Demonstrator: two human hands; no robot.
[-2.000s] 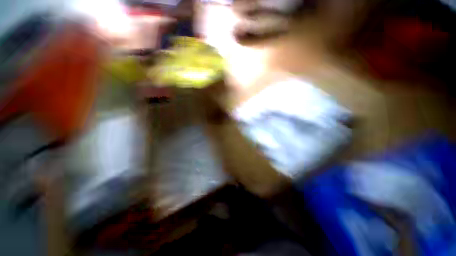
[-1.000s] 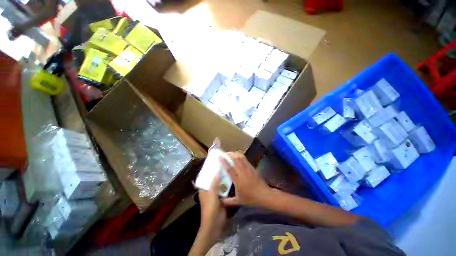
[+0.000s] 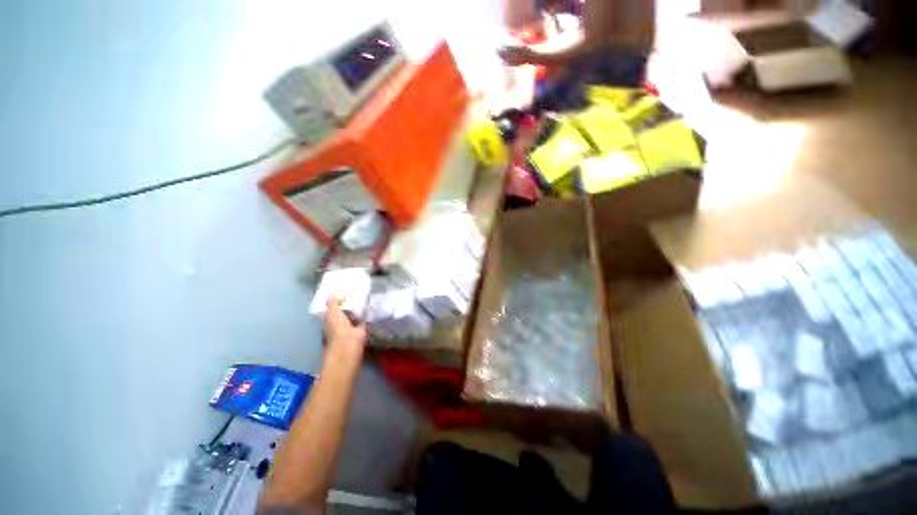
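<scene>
My left hand [image 3: 344, 328] reaches up from the bottom left and holds a small white product box [image 3: 340, 289] by its near edge. The box is at the near end of the shrink tunnel, below its dark opening. Another white box [image 3: 363, 230] lies at the mouth under the orange hood [image 3: 407, 136]. Stacked white boxes [image 3: 438, 287] in clear film stand just right of my hand. My right hand is not in view. The frame is blurred.
A long carton of shrink bags [image 3: 543, 342] stands right of the bench. A large shipping carton [image 3: 654, 402] with white boxes is at the right. Yellow packages [image 3: 608, 146] are heaped behind. A blue control box [image 3: 263, 393] is at lower left. A person's arm shows at the top.
The view has swung left to the tunnel; the blue crate is out of view. Both hands were together on a white box; now only my left hand shows, holding a box at the tunnel.
</scene>
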